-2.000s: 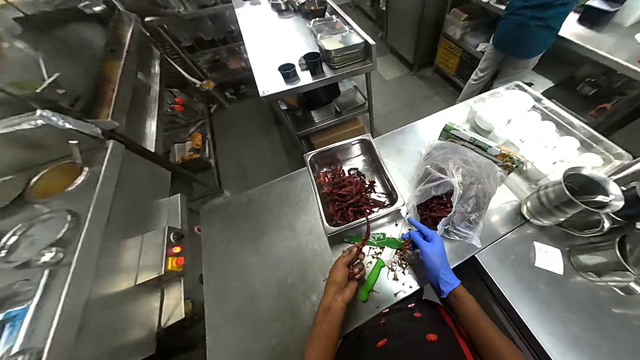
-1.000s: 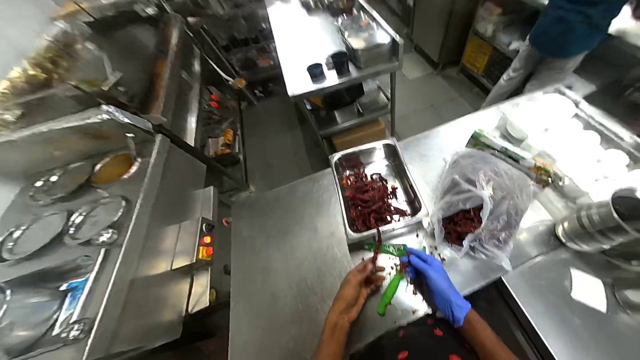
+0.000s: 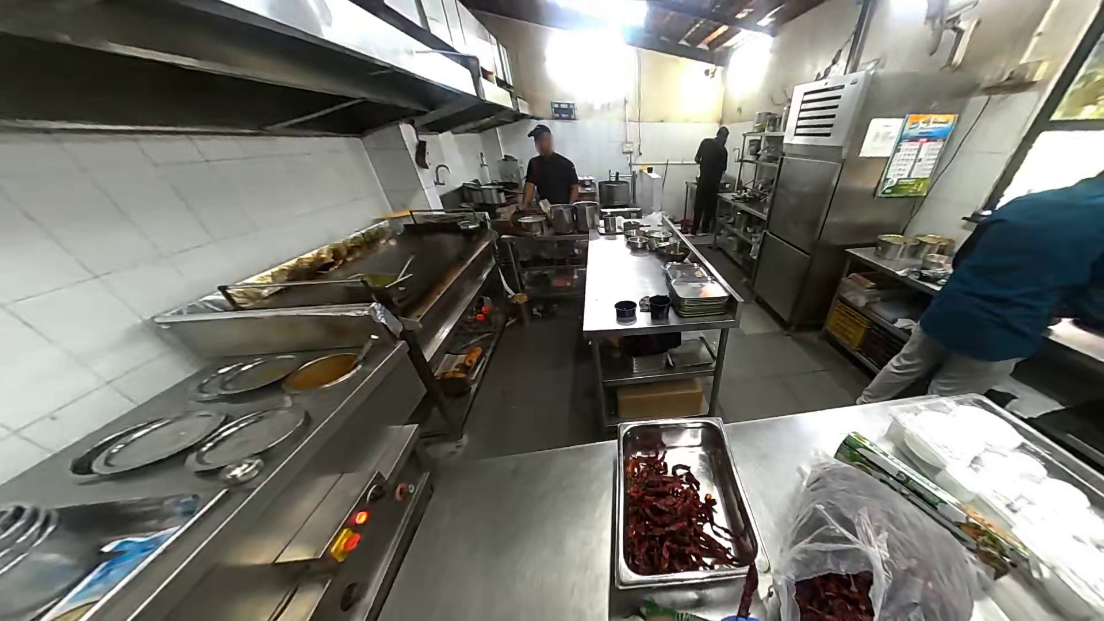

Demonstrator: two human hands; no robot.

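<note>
Dried red chillies (image 3: 668,522) lie in a rectangular stainless steel tray (image 3: 720,453) on the steel worktop. To its right, a clear plastic bag (image 3: 901,535) has its mouth towards me, with more dried red chillies (image 3: 832,597) inside. At the bottom edge, one long dried chilli (image 3: 749,591) stands upright by the tray's near right corner. Just below it shows a sliver of blue glove, my right hand (image 3: 739,617); its fingers are cut off by the frame. A green piece (image 3: 662,611) is partly visible left of it. My left hand is out of view.
A box of cling film or foil (image 3: 906,487) and a large clear container of white tubs (image 3: 992,448) are on the right. Steel plates (image 3: 159,442) and a pan (image 3: 323,373) sit on the left counter. A person in blue (image 3: 1009,267) stands at right; two others are farther back.
The view has tilted up sharply, so my left hand and the green-handled knife have left the picture. My gloved right hand shows only as a sliver.
</note>
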